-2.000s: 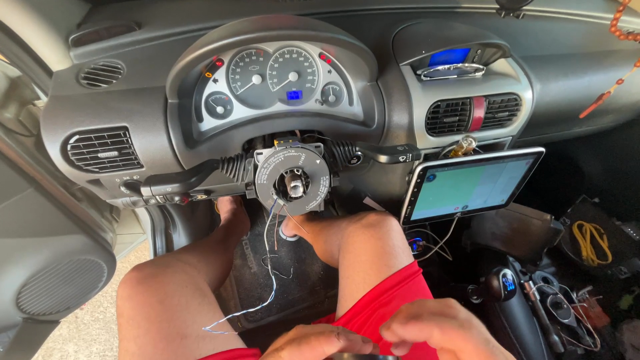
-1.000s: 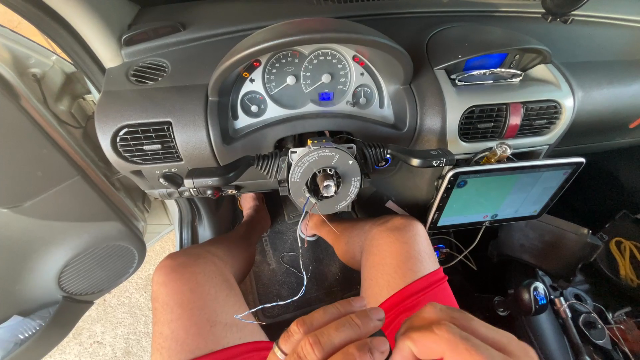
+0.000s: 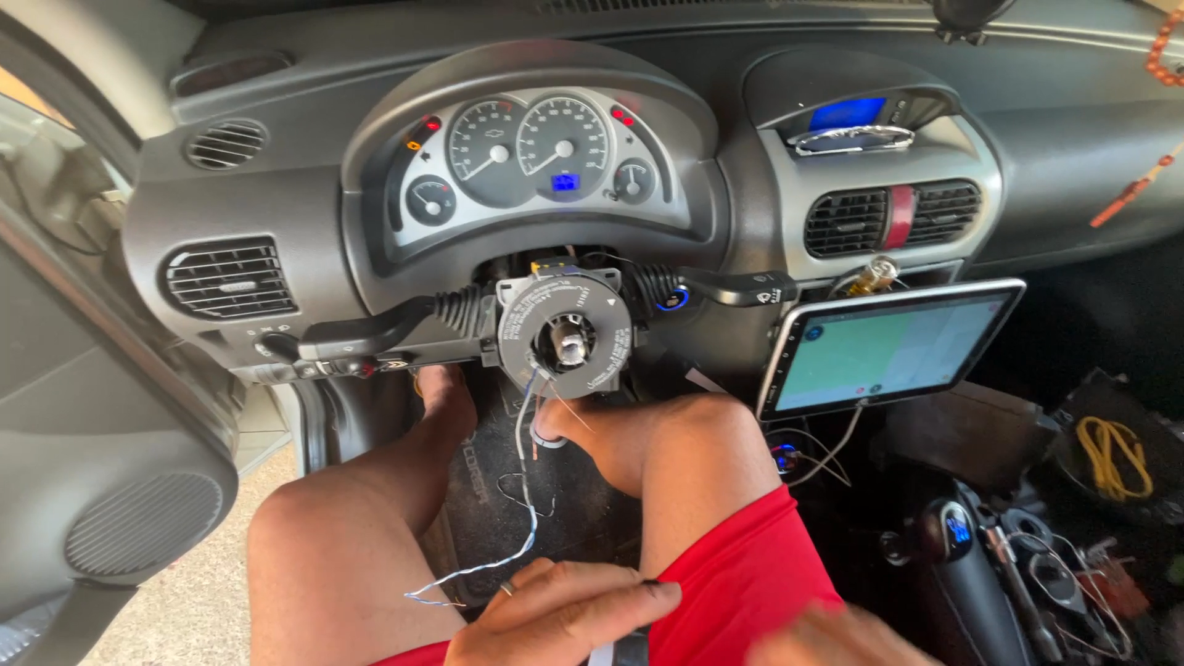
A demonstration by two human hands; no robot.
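Note:
My left hand (image 3: 564, 610), with a ring on one finger, lies low in the view over my lap, its fingers curled around a partly hidden dark thing with a white part (image 3: 615, 650). A small black bit shows at the thumb tip. Blurred at the bottom edge is my right hand (image 3: 837, 638); its fingers cannot be made out. Ahead, the bare steering column carries a round black clock-spring unit (image 3: 606, 319) around the metal shaft (image 3: 569, 344). From it a twisted blue-and-white wire pair (image 3: 529, 499) hangs down between my legs, its ends just above my left hand.
Column stalks (image 3: 370, 335) stick out on both sides below the instrument cluster (image 3: 532, 157). A large touchscreen (image 3: 888, 347) stands at the right, above the gear lever (image 3: 948, 536). Further right are a coiled yellow cable (image 3: 1110, 458) and tools beside the lever. The door (image 3: 102, 444) stands open at the left.
My right hand has moved away from my left hand, toward the right, and is blurred. The dark thing at my left hand shows less clearly in the earlier frames.

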